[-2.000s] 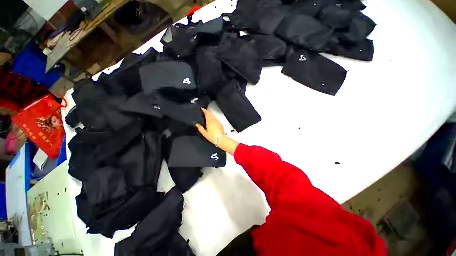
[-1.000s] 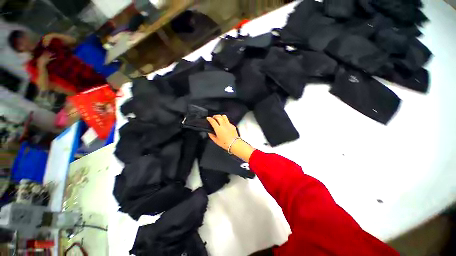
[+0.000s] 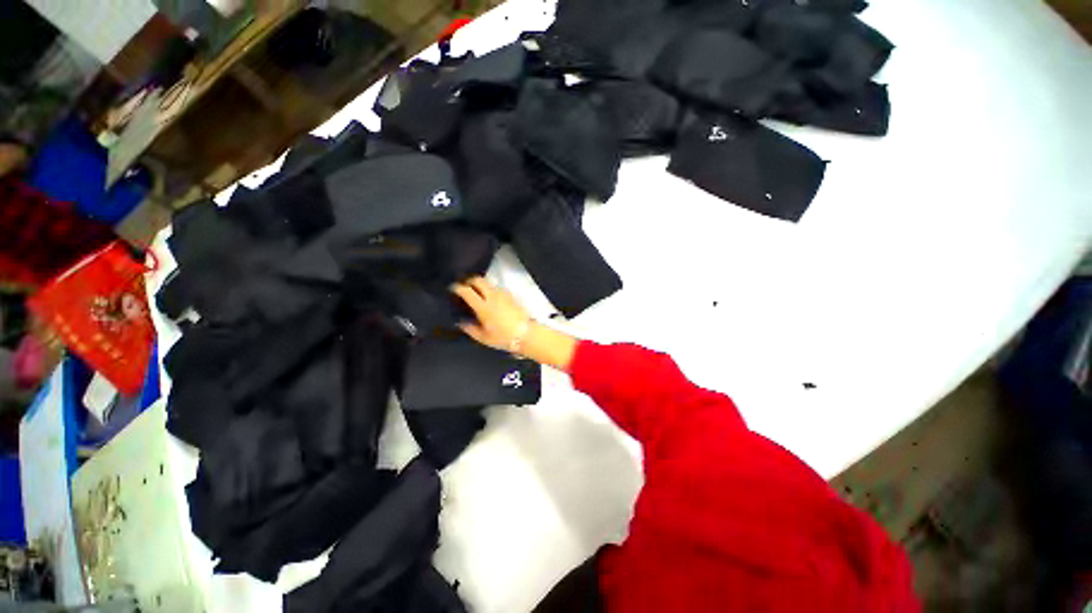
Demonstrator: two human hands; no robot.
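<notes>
My right hand (image 3: pixel 496 316), in a red sleeve, reaches in from the lower right. Its fingers are closed at the right end of a blurred black cloth piece (image 3: pixel 422 291) over the heap. A grey-black piece with a white logo (image 3: pixel 386 195) lies above it, and another logo piece (image 3: pixel 461 370) lies just below my hand. The loose heap of black pieces (image 3: pixel 281 413) spreads left and down. More black pieces (image 3: pixel 730 78) lie at the top. One logo piece (image 3: pixel 750 168) lies flat at their lower edge. My left hand is not in view.
The pieces lie on a long white-covered table (image 3: pixel 934 252). A red printed bag (image 3: pixel 99 314) hangs beyond its left edge, beside a person's red-and-black checked clothing (image 3: pixel 46 234). A pale green table (image 3: pixel 132 509) stands at lower left. A wooden shelf unit (image 3: pixel 258 90) is at upper left.
The view swung left, then back. A second ago my right hand held a small dark piece above the heap; now that hand is lower on the heap, and the pieces at its fingers are rearranged.
</notes>
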